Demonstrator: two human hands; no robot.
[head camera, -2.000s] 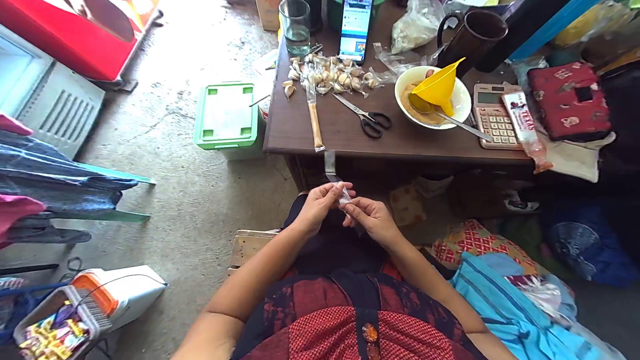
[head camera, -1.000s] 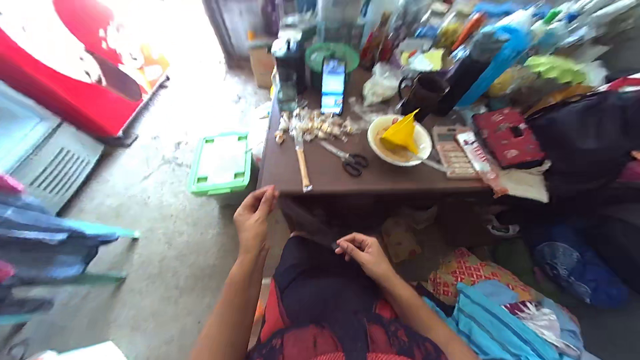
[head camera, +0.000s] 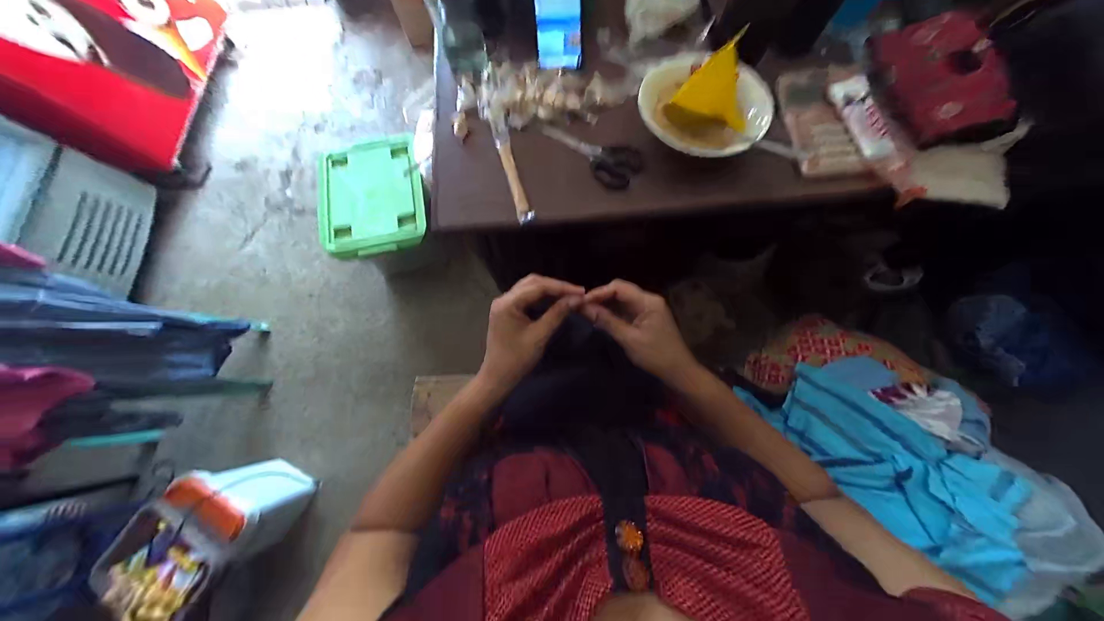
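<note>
My left hand (head camera: 528, 328) and my right hand (head camera: 636, 326) meet at their fingertips in front of the table edge. Thumbs and forefingers are pinched together; whether something thin and clear lies between them cannot be made out. Beyond them on the brown table (head camera: 569, 198) lie a wooden-handled tool (head camera: 512, 179) and black-handled scissors (head camera: 614, 166). Small knotted plastic packets (head camera: 543, 93) are heaped behind these. A yellow funnel (head camera: 709, 93) rests in a white bowl (head camera: 752, 82) of brownish powder, with a spoon handle (head camera: 776, 149) sticking out to the right.
A green-lidded box (head camera: 371, 194) stands on the floor left of the table. A calculator (head camera: 819, 125), a red patterned pouch (head camera: 944, 78) and a phone (head camera: 559, 34) are on the table. Blue cloth (head camera: 897, 474) lies at the right, a bin of wrappers (head camera: 155, 569) at lower left.
Two seconds ago my hands were together holding a small clear plastic piece. One second ago they were apart; now their fingertips meet again. The view has tilted down since the middle frame.
</note>
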